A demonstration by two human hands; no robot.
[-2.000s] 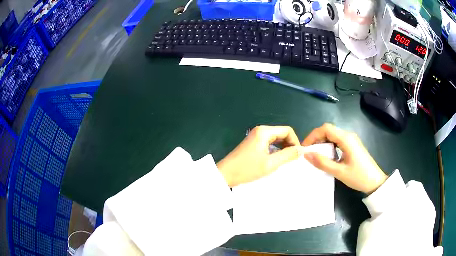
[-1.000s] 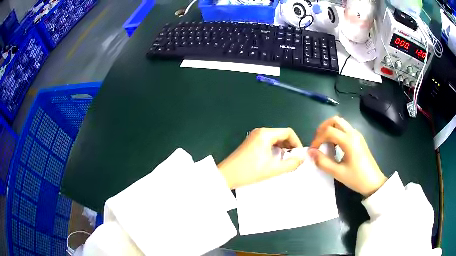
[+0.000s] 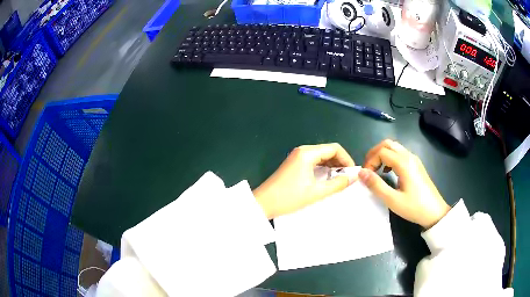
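Observation:
A blank white paper sheet hangs or lies below my fingers over the dark green desktop. My left hand pinches its top edge between thumb and fingers. A small light bit with a dark mark shows between those fingers; I cannot tell what it is. My right hand holds the top edge just to the right, its thumb and fingertips close to my left thumb. A blue pen lies above my hands.
A black keyboard has a white paper strip beneath it. A black mouse and a power supply with red digits are at right. A blue parts bin is at the back. A blue mesh crate stands at left.
My right fingers have shifted and curled at the paper's top edge. The edge between my hands looks different, with the small marked bit now showing. The paper's lower edge has risen slightly.

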